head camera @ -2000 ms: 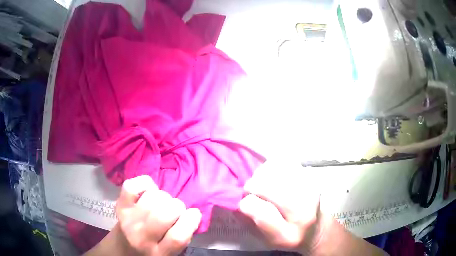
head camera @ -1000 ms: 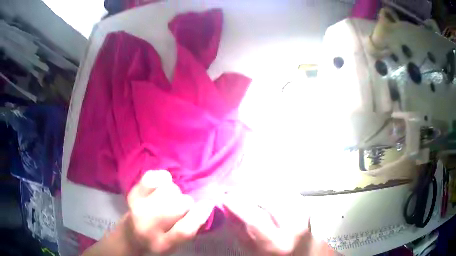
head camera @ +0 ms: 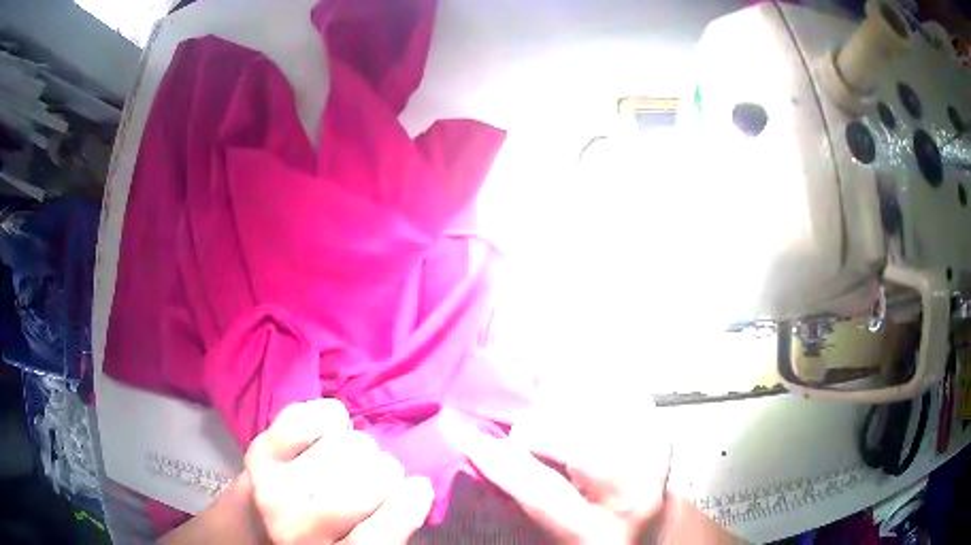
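Observation:
A magenta garment piece (head camera: 330, 234) lies spread and folded on the white table, left of the sewing machine. Its near end is bunched at the table's front edge. My left hand (head camera: 332, 474) is closed around the bunched cloth. My right hand (head camera: 575, 468) pinches the cloth edge just to the right, with thumb and fingertips on it. Lamp glare washes out much of the right hand and the cloth's right side, so its finger detail is hard to see.
The cream sewing machine head (head camera: 783, 160) stands at the right, with a pale guard loop (head camera: 918, 373) at its front. Black-handled shears (head camera: 897, 434) lie beside it. A printed ruler (head camera: 788, 498) runs along the front edge. Blue cloth (head camera: 48, 287) is at the far left.
The view has shifted over the table between frames. Both hands stay on the bunched cloth near the front edge, and the cloth between them has changed its folds slightly.

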